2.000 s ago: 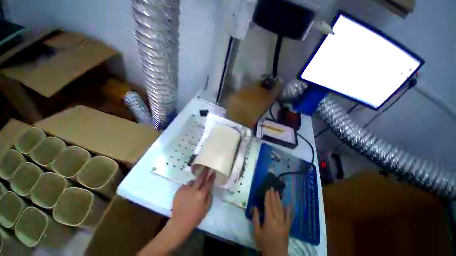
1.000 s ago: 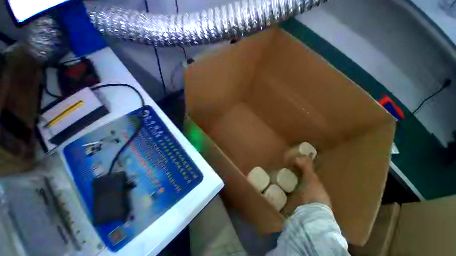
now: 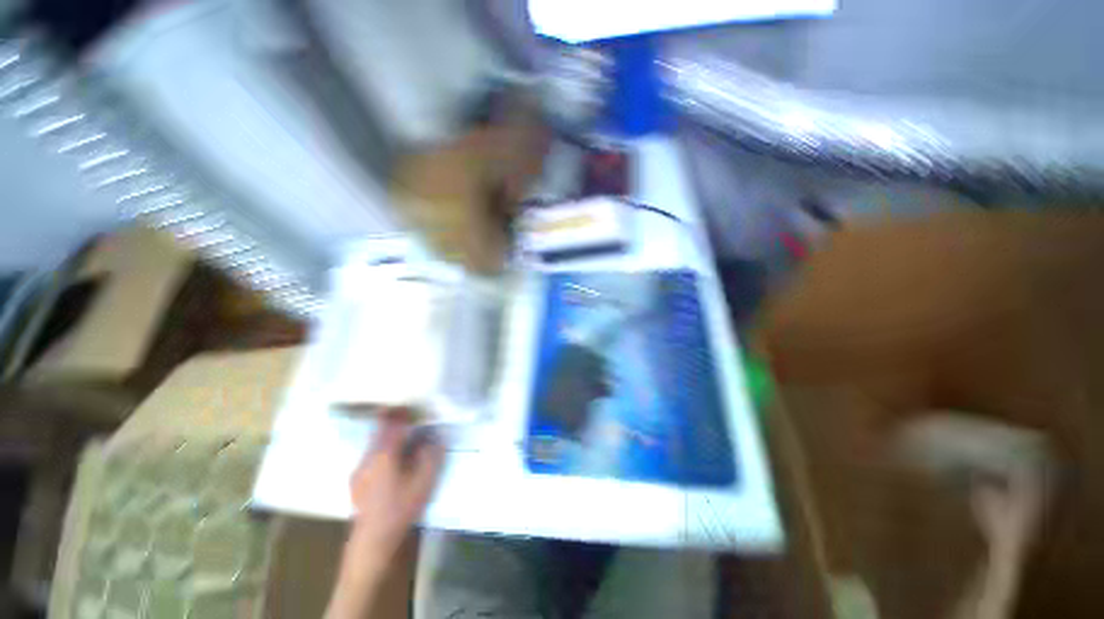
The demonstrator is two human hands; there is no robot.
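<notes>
The view is strongly blurred. A cream container (image 3: 394, 345) lies on the white fixture (image 3: 472, 351) on the worktable. My left hand (image 3: 394, 478) is at the container's near end, with its fingertips on the rim. My right hand (image 3: 1011, 508) is low at the far right, over the open brown carton (image 3: 896, 302). A pale elongated shape (image 3: 969, 445), perhaps another container, lies against its fingertips; the blur hides whether the hand grips it.
A blue mat (image 3: 654, 375) with a small black block (image 3: 571, 387) is right of the fixture. Behind stand a small brown box (image 3: 466, 200) and a white-topped case (image 3: 575, 230). A carton of containers (image 3: 170, 520) is at left. Silver ducts cross both sides.
The view has swung back left from the right carton to the worktable. My left hand is in view again, at the container on the fixture. My right hand remains over the right carton.
</notes>
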